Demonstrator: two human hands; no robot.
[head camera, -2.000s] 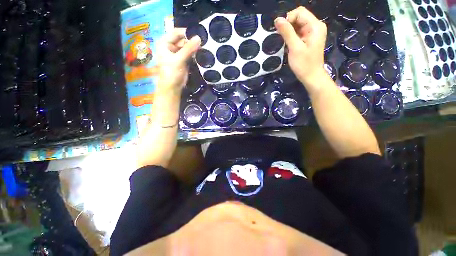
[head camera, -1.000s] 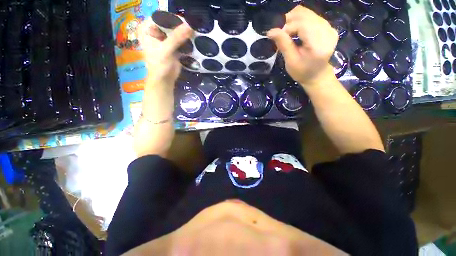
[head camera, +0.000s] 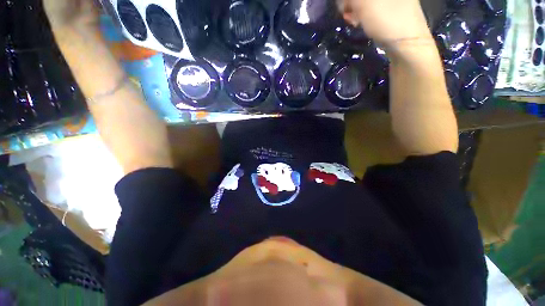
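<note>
The label sheet, white with black discs, shows at the top left over the tray, cut off by the frame's top edge. My left hand is at the top edge left of the sheet, mostly cut off and blurred; whether it holds the sheet cannot be seen. My right hand is at the top edge over the tray's right half, fingers curled and partly cut off; what it holds is hidden. The glossy black tray lies below both, with round black lids in its pockets.
Stacked dark trays lie at the left on the cartoon-printed cover. Spare label sheets lie at the far right. A scrap carton with white material stands below left. Brown cardboard is at the lower right.
My left hand has moved up and left, and the sheet shows nearer the left and larger. My right hand has moved up and no longer shows at the sheet. The view has shifted.
</note>
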